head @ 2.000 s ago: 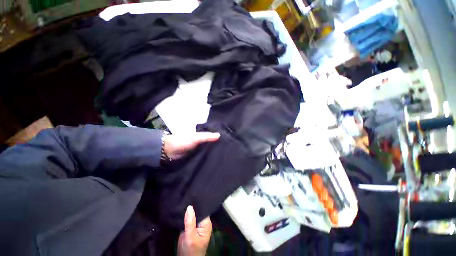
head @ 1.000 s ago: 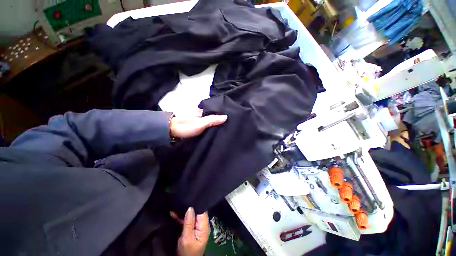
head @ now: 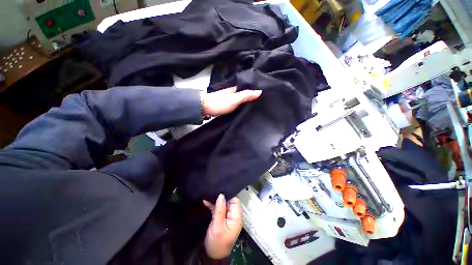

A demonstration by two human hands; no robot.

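Observation:
The dark cloth (head: 227, 150) lies bunched over the white table and runs to the foot area of the overlock machine (head: 331, 134). My left hand (head: 225, 101) lies on the cloth at its upper left, one digit stretched over it; whether it grips is not clear. My right hand (head: 225, 227) pinches the cloth's near lower edge between thumb and fingers. The needle area (head: 283, 150) touches the cloth's right side and is partly hidden. Four orange tension dials (head: 349, 195) show on the machine front.
Thread snips (head: 301, 239) lie on the machine's white surface. More dark cloth (head: 424, 212) hangs at the lower right. A metal box with a green panel (head: 62, 18) and a brown shelf with pale dots (head: 20, 64) stand behind. Another white machine part (head: 419, 70) is at upper right.
My left hand has moved up and right along the cloth. My right hand has moved up and right with the edge. The lower cloth has shifted toward the machine.

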